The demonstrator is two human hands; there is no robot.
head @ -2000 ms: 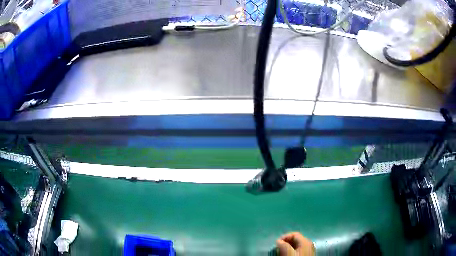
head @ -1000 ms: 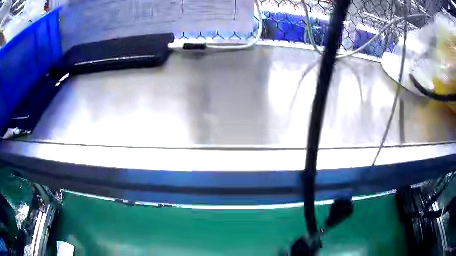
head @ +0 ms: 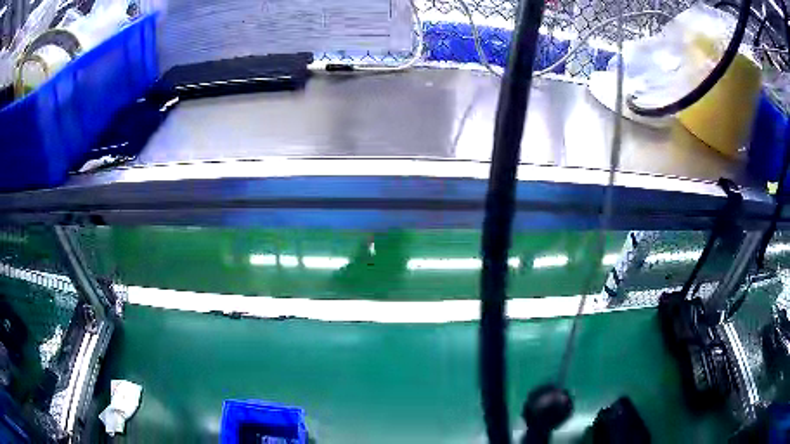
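No hand shows in the picture. A small open blue bin (head: 263, 418) stands on the green bench (head: 364, 364) at the lower edge, with small dark contents that are too blurred to tell. A thick black cable (head: 502, 217) hangs from above and runs out at the bottom edge. Beside it a thin line ends in a dark round fitting (head: 548, 406), low right of centre. The electric screwdriver body is not visible. A black part (head: 621, 422) lies at the lower right, cut off by the edge.
A metal shelf (head: 390, 121) crosses above the bench, with a large blue bin (head: 78, 113) at left, a flat black device (head: 238, 73) and a yellow roll (head: 719, 104) under plastic at right. A white scrap (head: 121, 405) lies left. Black housings (head: 700, 351) stand right.
The hand seen at the lower edge two seconds ago is gone. The view tipped up and came down again. The cable and round fitting now hang lower and further right than two seconds ago.
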